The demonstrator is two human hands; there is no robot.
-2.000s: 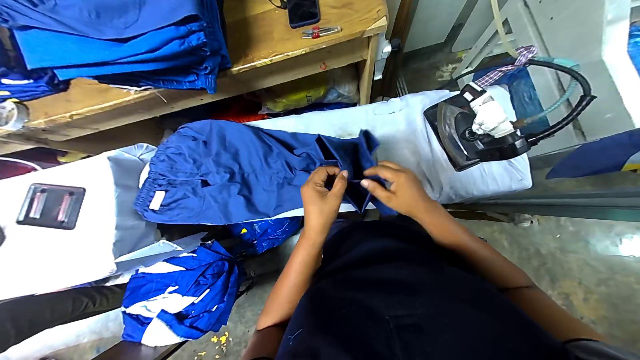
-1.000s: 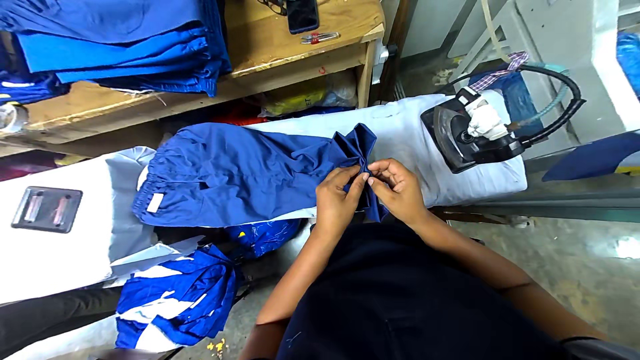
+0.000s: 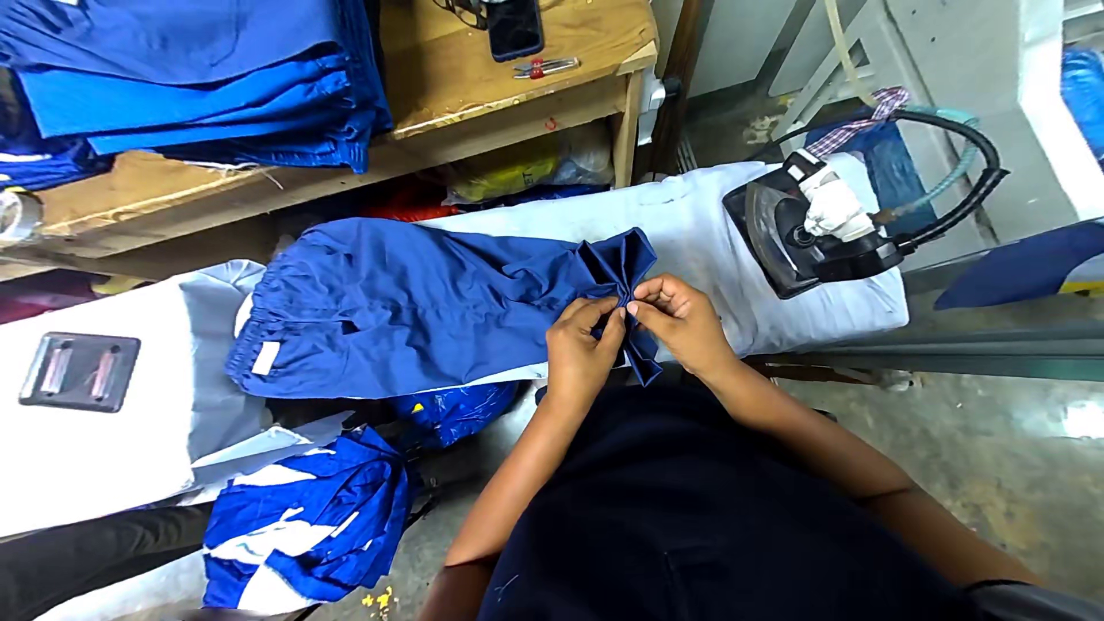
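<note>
Blue trousers or shorts (image 3: 414, 302) with an elastic waistband lie along a narrow padded ironing board (image 3: 681, 207) covered in white cloth. The waistband, with a white label, faces left. At the right end the fabric is gathered into pleats that fan out above and below my fingers. My left hand (image 3: 586, 345) pinches the gathered end from the left, and my right hand (image 3: 677, 323) pinches it from the right, their fingertips almost touching. To the right of my right hand, a steam iron (image 3: 802, 228) with a cloth-wrapped handle rests on the board.
A wooden table (image 3: 431, 69) behind the board bears stacked blue garments (image 3: 216, 78), a phone (image 3: 515, 28) and small thread snips (image 3: 546, 67). At left, a white surface (image 3: 103, 448) holds a dark tray (image 3: 79, 371). Blue and white cloth (image 3: 302, 517) hangs below.
The end of the garment has gone from loosely open folds to tight pleats pinched at their middle. My hands have drawn closer together. The iron stays on the board.
</note>
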